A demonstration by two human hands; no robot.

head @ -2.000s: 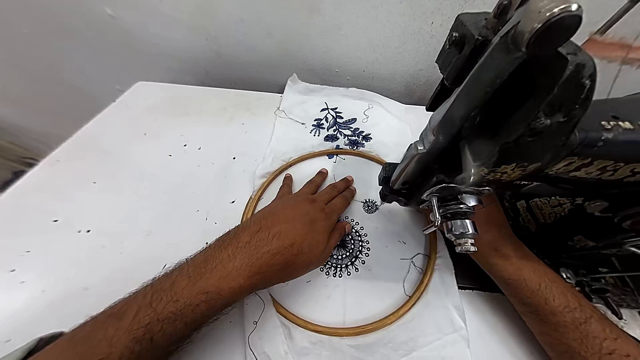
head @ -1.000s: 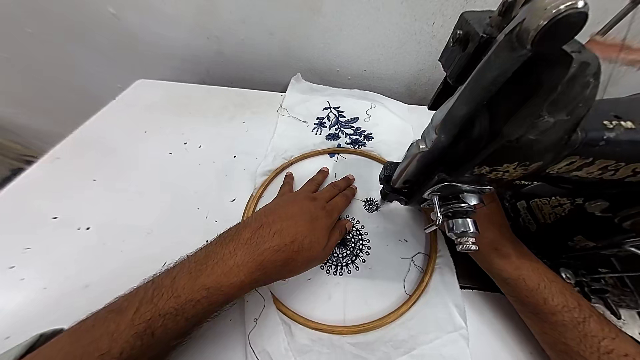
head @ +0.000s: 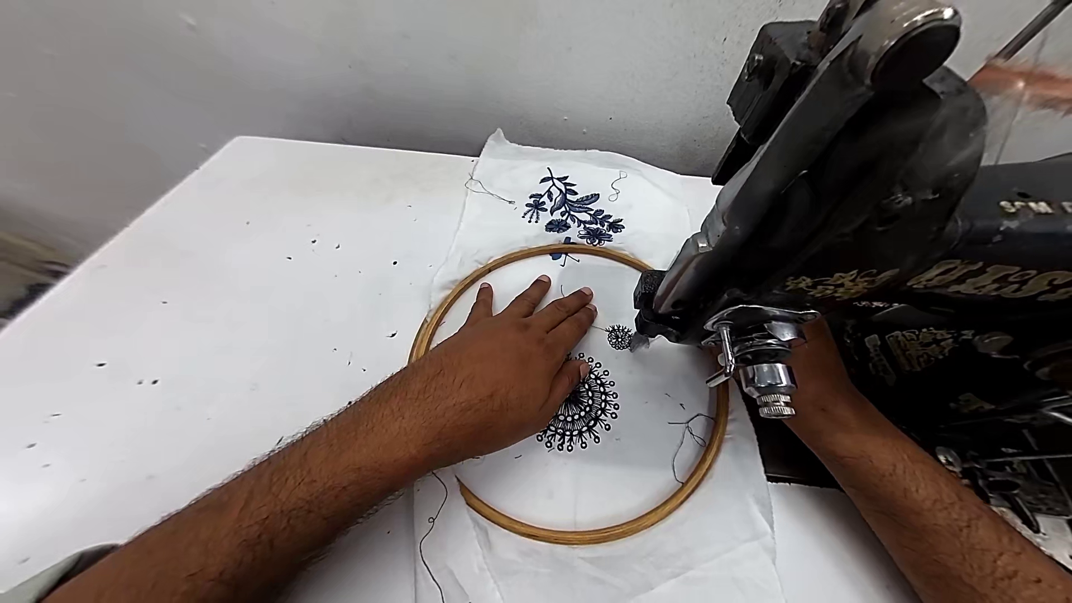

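Note:
My left hand (head: pixel 519 368) lies flat, fingers spread, on white cloth (head: pixel 620 494) stretched in a round wooden embroidery hoop (head: pixel 586 536). Its thumb rests over the edge of a large black embroidered round motif (head: pixel 582 410). A smaller black motif (head: pixel 619 337) sits right of its fingertips, beside the needle area of a black sewing machine (head: pixel 846 193). My right hand (head: pixel 804 368) reaches behind the machine's chrome tension knob (head: pixel 769 377), at the hoop's right side; its fingers are hidden. Dark blue floral embroidery (head: pixel 574 209) shows on the cloth beyond the hoop.
The white tabletop (head: pixel 251 301) with dark specks extends to the left. A grey wall (head: pixel 419 75) stands behind it. Loose threads (head: pixel 688 435) lie on the cloth inside the hoop, and another thread (head: pixel 431 528) trails over the cloth at the lower left.

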